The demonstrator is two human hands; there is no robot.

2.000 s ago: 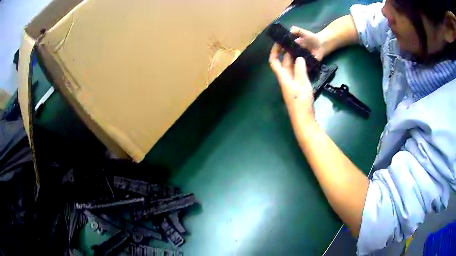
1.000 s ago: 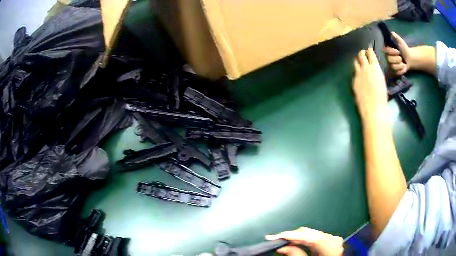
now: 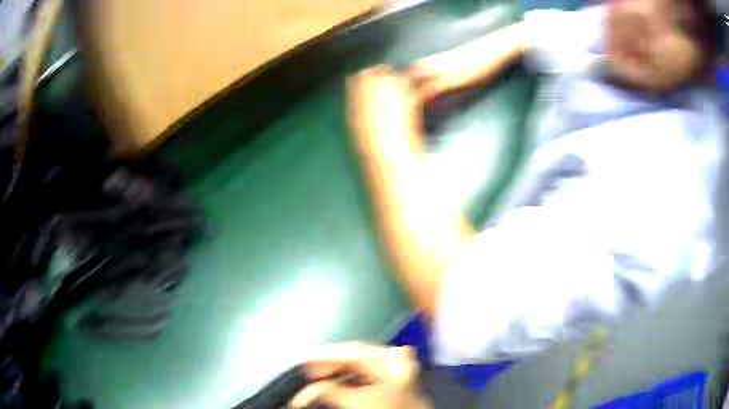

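Note:
The frame is blurred by motion. My right hand [image 3: 364, 375] is at the bottom centre, partly cut off by the lower edge. It is closed on one end of a long black plastic part [image 3: 276, 390], which runs down and left out of the picture. My left hand is not in view. A pile of black plastic parts [image 3: 132, 240] lies on the left of the green table [image 3: 264, 216]; single parts in it cannot be told apart.
A cardboard box [image 3: 208, 64] stands at the upper left. Dark plastic bag [image 3: 20, 264] lies at the left edge. A co-worker in a light blue jacket [image 3: 575, 240] sits at the right, both forearms over the table. Blue plastic [image 3: 663, 395] and yellow floor tape [image 3: 582, 369] show at the lower right.
The view has swung to the right, so the pile and co-worker sit further left than a second ago. My right hand still holds the black part.

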